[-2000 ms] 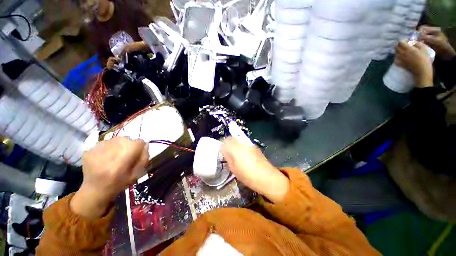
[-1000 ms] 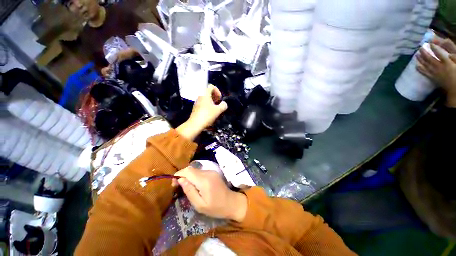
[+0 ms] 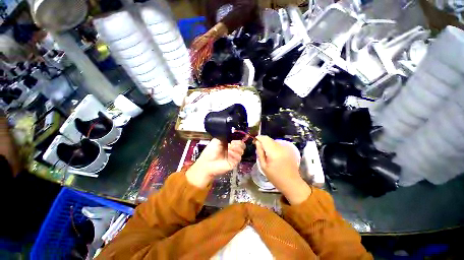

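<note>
My left hand [image 3: 219, 158] holds a glossy black inner shell [image 3: 224, 121] upright above the near edge of the parts carton [image 3: 191, 133]. My right hand [image 3: 274, 156] pinches thin red and dark lead wires [image 3: 244, 134] at the right side of the shell. A white round housing [image 3: 262, 179] stands on the sheet, partly hidden behind my right hand. The carton holds a heap of white pieces. A white strip-like part [image 3: 313, 163] lies right of my right hand.
Black shells [image 3: 356, 162] and stacked white covers [image 3: 432, 111] stand at right. White brackets [image 3: 325, 56] are piled at the back. More covers [image 3: 147, 56] stand back left. Part-assembled units [image 3: 84, 152] and a blue crate [image 3: 51, 223] are at left. Another person's arm [image 3: 219, 30] shows behind.
The view has swung left. My left hand has come back from the black shell pile and now holds a shell. My right hand still holds the wires, now beside the shell.
</note>
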